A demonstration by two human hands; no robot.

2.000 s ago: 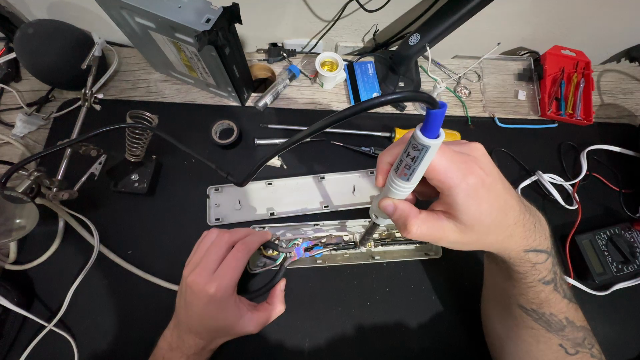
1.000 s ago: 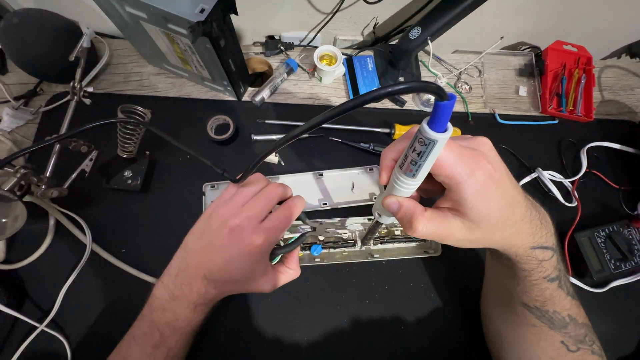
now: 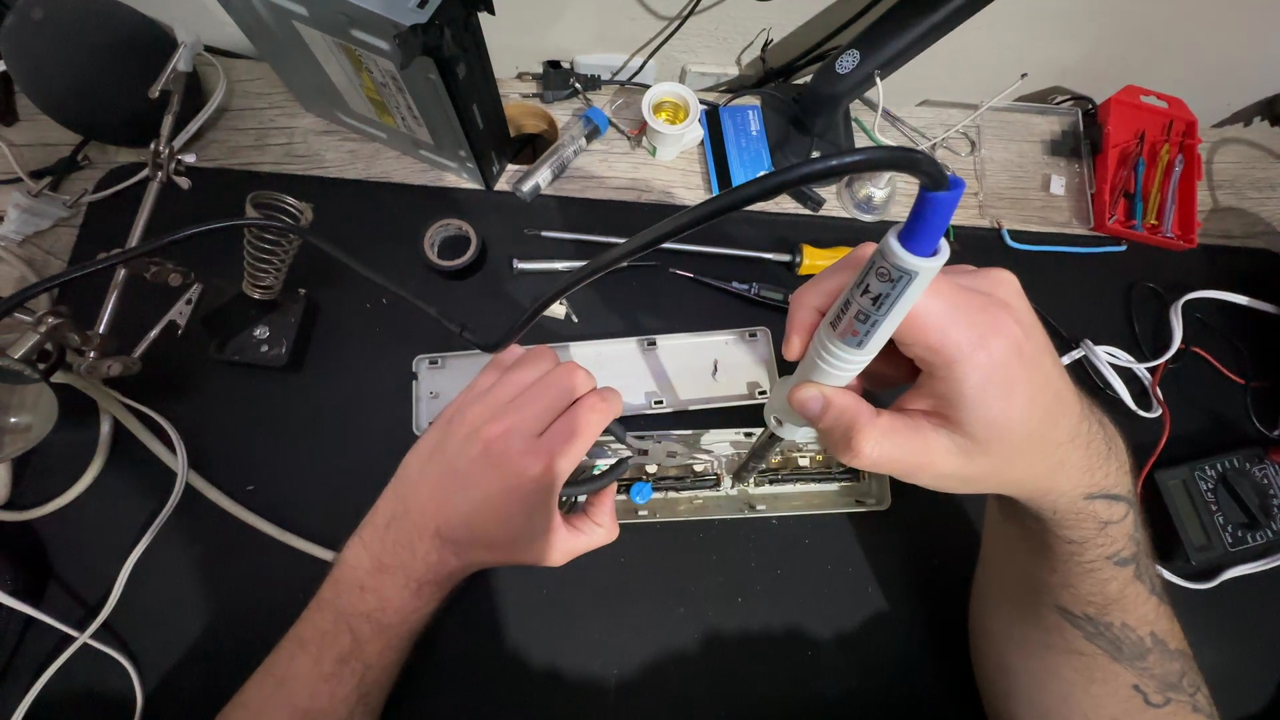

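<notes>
My right hand (image 3: pixel 930 380) grips a soldering iron (image 3: pixel 865 320) with a white handle and blue collar; its metal barrel points down into an open plastic power-strip-like housing (image 3: pixel 800 500). My left hand (image 3: pixel 510 460) is closed around the dark handles of small pliers (image 3: pixel 665 452), whose jaws reach into the same housing close to the iron. What exactly the jaws touch is too small to tell. A blue round part (image 3: pixel 640 492) sits inside the housing below the pliers. The matching white cover (image 3: pixel 700 370) lies inside up just behind, partly hidden by my left hand.
Behind the cover lie a roll of tape (image 3: pixel 452 245), a yellow-handled screwdriver (image 3: pixel 820 259) and a tester pen (image 3: pixel 740 287). The coiled iron stand (image 3: pixel 275 245) and helping-hands clamp (image 3: pixel 150 250) are at left, a multimeter (image 3: pixel 1220 505) at right. The iron's black cable (image 3: pixel 640 245) arches over the mat.
My left hand, at the housing's left end two seconds ago, has moved up over it and now shows pliers reaching toward the iron tip. My right hand stays nearly in place.
</notes>
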